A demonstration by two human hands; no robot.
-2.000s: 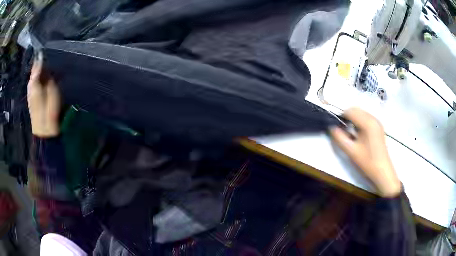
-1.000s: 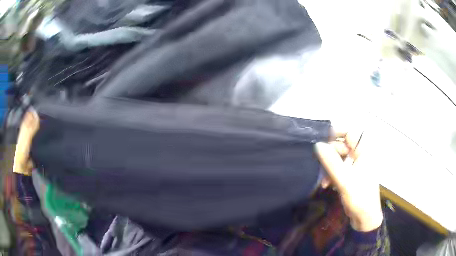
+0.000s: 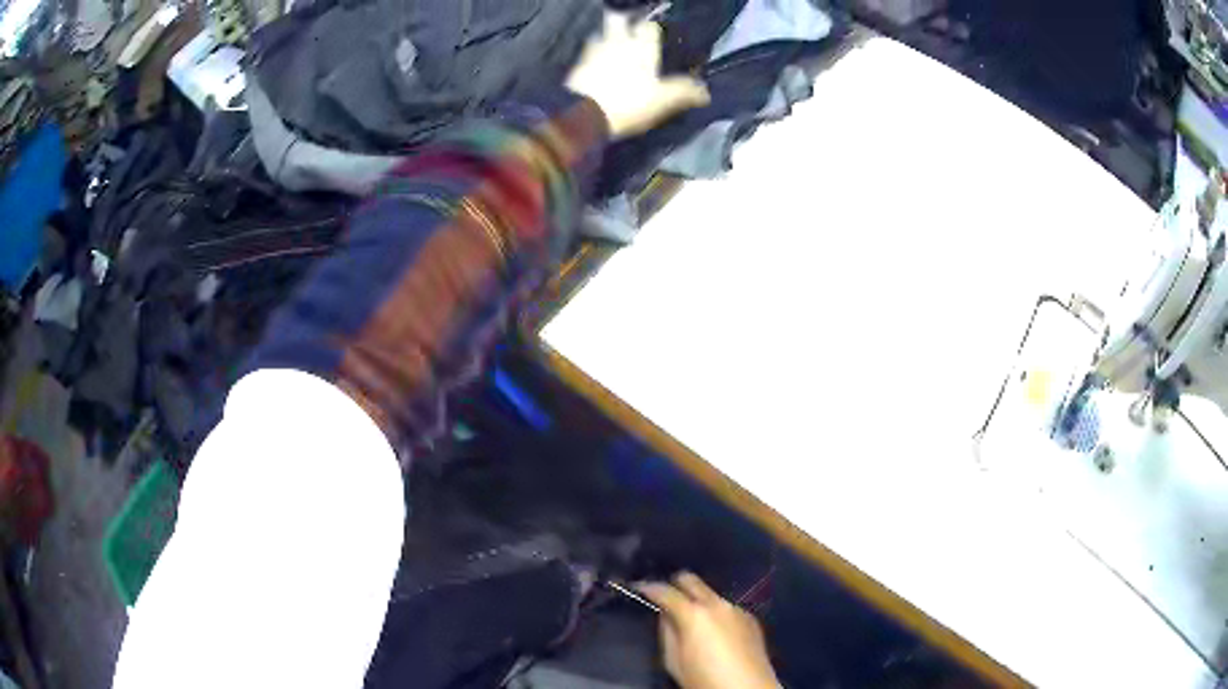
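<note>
My left hand (image 3: 628,74) is stretched out at the top centre over dark garments (image 3: 445,67) heaped by the table's far left edge. It is blurred; its fingers are apart and I see nothing held in it. My right hand (image 3: 711,635) is low at the bottom centre, below the table's front edge. It holds a thin pointed metal pick (image 3: 630,594) that sticks out to the left. The pick's tip is close to a dark garment (image 3: 498,606) lying low in front of me; whether the fingers also hold cloth cannot be told.
The white table (image 3: 835,269) has a wooden front edge (image 3: 781,532). The sewing machine (image 3: 1185,323) and its needle plate area (image 3: 1037,384) are at the right. A green basket (image 3: 143,528) is at the lower left. A blue item (image 3: 30,202) and more dark cloth lie at the left.
The dark garment stretched between both hands is off the table and low in front. My left hand has let go and moved up to the heap. My right hand has moved down and left.
</note>
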